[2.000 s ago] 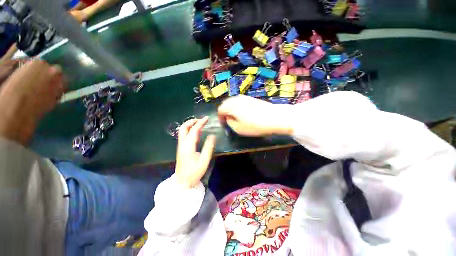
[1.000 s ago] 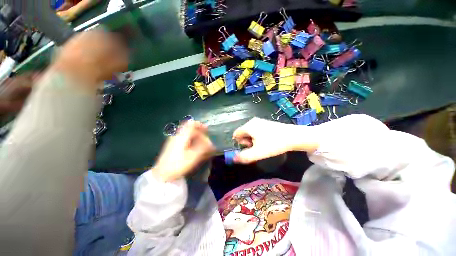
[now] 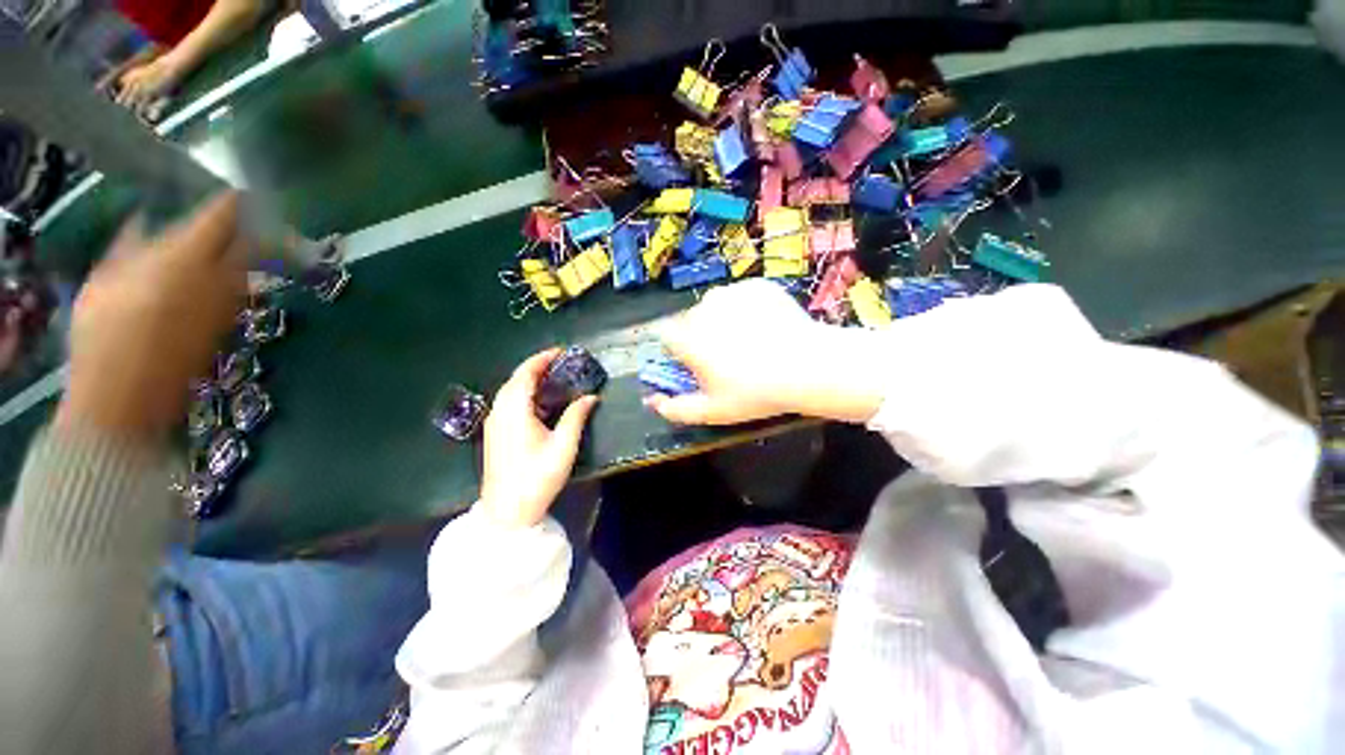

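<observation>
My left hand (image 3: 527, 450) holds a dark glossy plastic housing (image 3: 570, 382) between thumb and fingers, just over the bench's front edge. My right hand (image 3: 726, 359) holds a blue binder clip (image 3: 668, 375) to the right of the housing, with a gap between them. Another dark housing (image 3: 459, 413) lies on the bench left of my left hand. A heap of coloured binder clips (image 3: 785, 241) in blue, teal, pink and yellow lies behind my right hand.
A black tray (image 3: 664, 52) stands behind the heap, with clips at its left side. Several dark housings (image 3: 227, 450) lie grouped at the left. Another person's arm (image 3: 106, 443) reaches over the left side of the green bench (image 3: 369, 369). A brown box (image 3: 1291, 354) is at the right.
My hands were close together around a blue clip one second ago; now they are apart, with the housing visible in my left hand. The neighbour's arm has moved left.
</observation>
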